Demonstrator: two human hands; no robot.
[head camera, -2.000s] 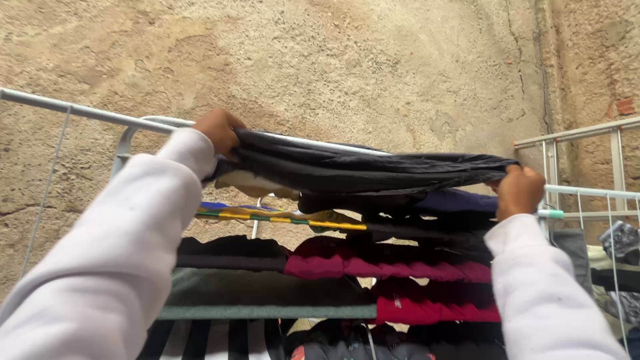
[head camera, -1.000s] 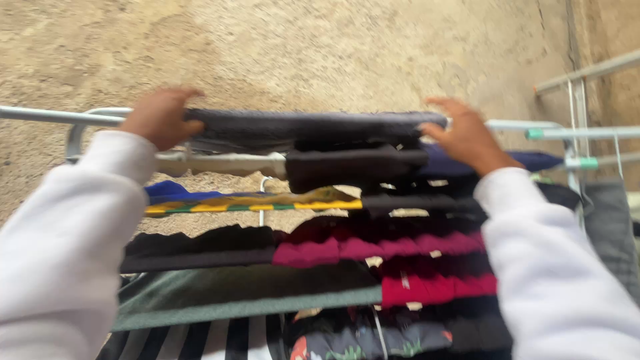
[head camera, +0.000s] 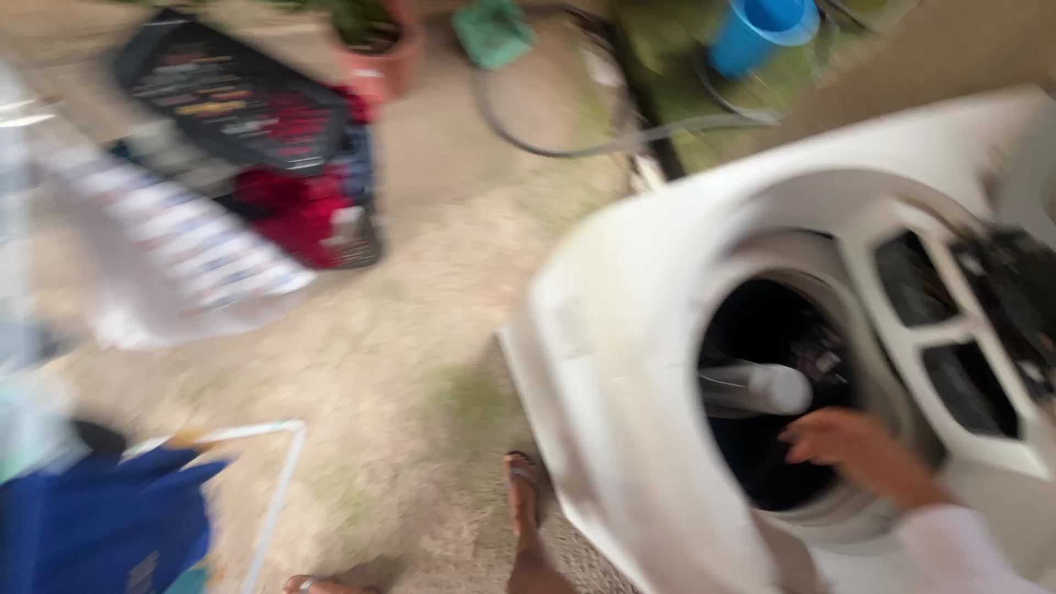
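Observation:
A white top-loading washing machine (head camera: 627, 330) stands at the right with its tub uncovered. Over the lower edge of the tub reaches my right hand (head camera: 841, 450), its fingers bent near dark clothes (head camera: 767, 462) inside; blur hides whether it touches them. A white agitator post (head camera: 759, 389) rises in the tub just beyond the fingers. My left hand is out of the picture. At the lower left, blue cloth (head camera: 107, 520) hangs on the drying rack (head camera: 280, 470).
On the ground at the upper left are a dark basket (head camera: 239, 99) and red clothes (head camera: 289, 206), with a patterned white cloth (head camera: 190, 247) hanging nearby. Farther back are a plant pot (head camera: 388, 49), a grey hose (head camera: 561, 153), a green container (head camera: 493, 33) and a blue bucket (head camera: 763, 33).
The view has swung from the drying rack to the washing machine. Both hands were at a dark garment on the rack's top rail; now my right hand is at the tub and my left is out of sight.

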